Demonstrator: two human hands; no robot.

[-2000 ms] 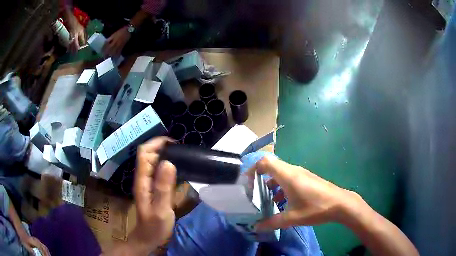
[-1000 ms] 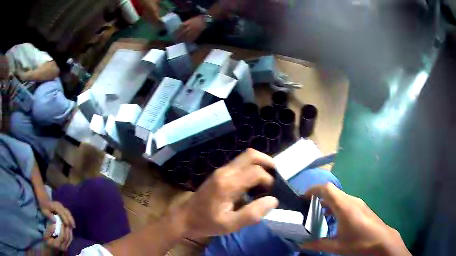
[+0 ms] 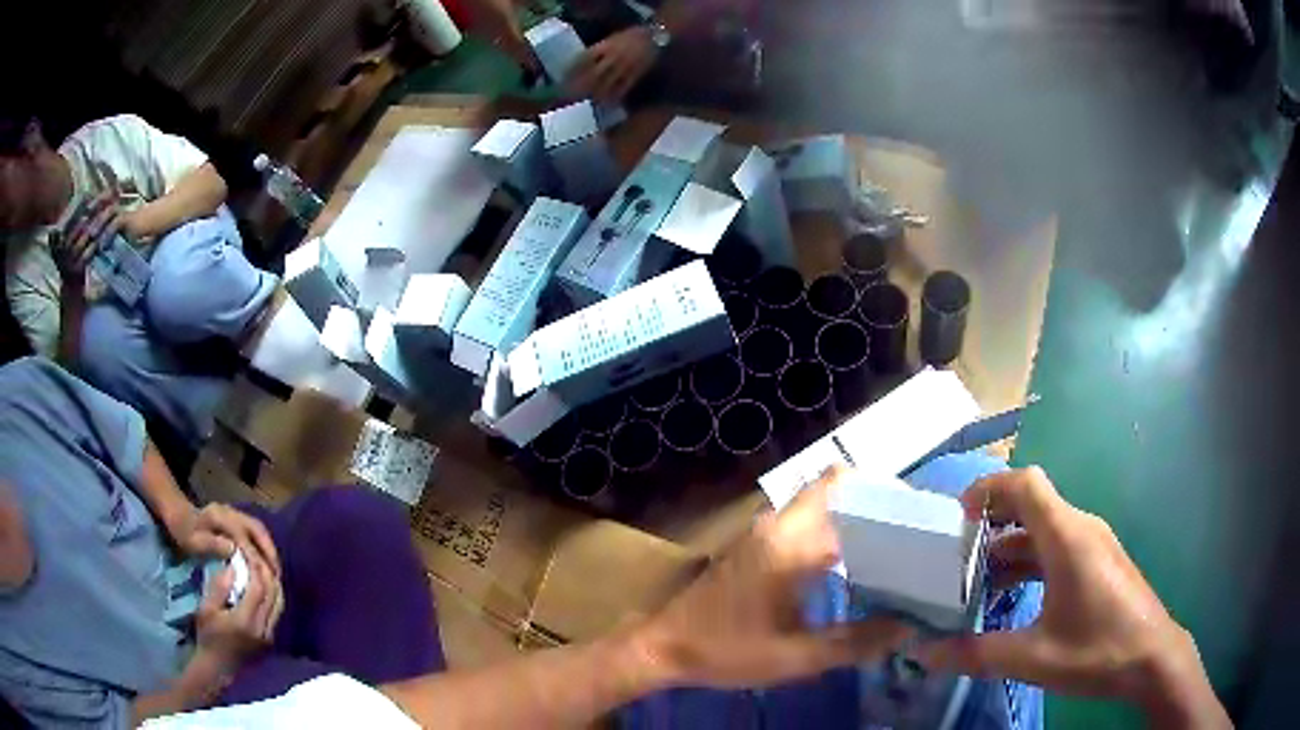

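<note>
A pale blue-white carton (image 3: 905, 549) stands between my hands over my blue-clad lap, its white end face up. My left hand (image 3: 777, 592) is at its left side, blurred, fingers spread against or close to it; contact is unclear. My right hand (image 3: 1062, 592) grips its right side. No black tube shows in my hands. Another white carton (image 3: 905, 428) with a loose flap lies just behind. Black tubes (image 3: 743, 425) stand upright, mouths up, in a cluster beyond it, with one tube (image 3: 944, 317) at the right.
Printed cartons (image 3: 627, 342) lie over the tubes' left side, more behind. Brown cardboard (image 3: 998, 243) lies beneath; a white label (image 3: 392, 459) is at its near left. People sit at the left, and another person's hands (image 3: 616, 64) hold a carton at the top. Green floor (image 3: 1105, 471) is at the right.
The dark tube that my left hand held and put into the carton is out of sight. The carton's white end now faces up. The view has shifted, so the scene sits further right.
</note>
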